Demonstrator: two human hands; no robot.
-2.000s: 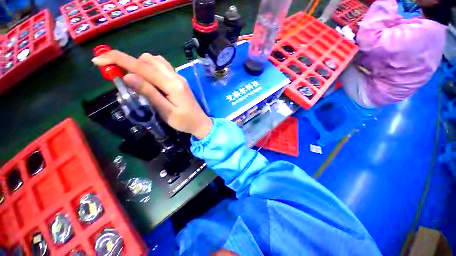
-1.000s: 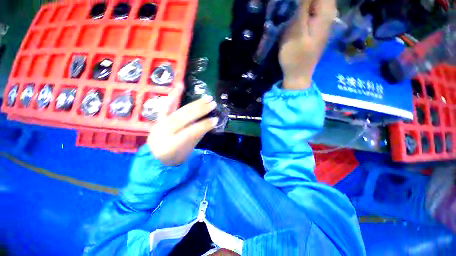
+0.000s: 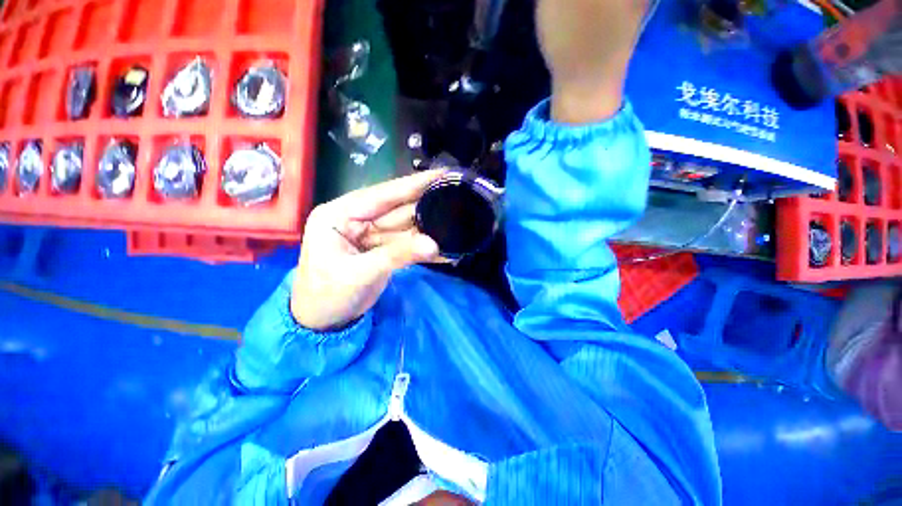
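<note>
My left hand (image 3: 358,247) holds a round black watch case (image 3: 456,218) by its edge between thumb and fingers, its dark face towards me, just in front of the fixture. My right hand (image 3: 591,44) reaches up to the top edge of the picture; its fingers are cut off there, so what they touch is hidden. The black test fixture (image 3: 445,119) lies between the hands and above them, dark and partly blurred. The red grip of the clamp is not in view.
A red parts tray (image 3: 309,128) with discs in pockets is at left, crumpled clear film (image 3: 358,128) beside it. The blue tester (image 3: 732,124) is at right with a thin tube (image 3: 707,229). Another red tray (image 3: 788,237) and a person's sleeve (image 3: 875,380) are at the right edge.
The view has swung from the clamp towards the bench front. My right hand was on the red grip, now it is at the top edge. My left hand has come in and holds a watch case.
</note>
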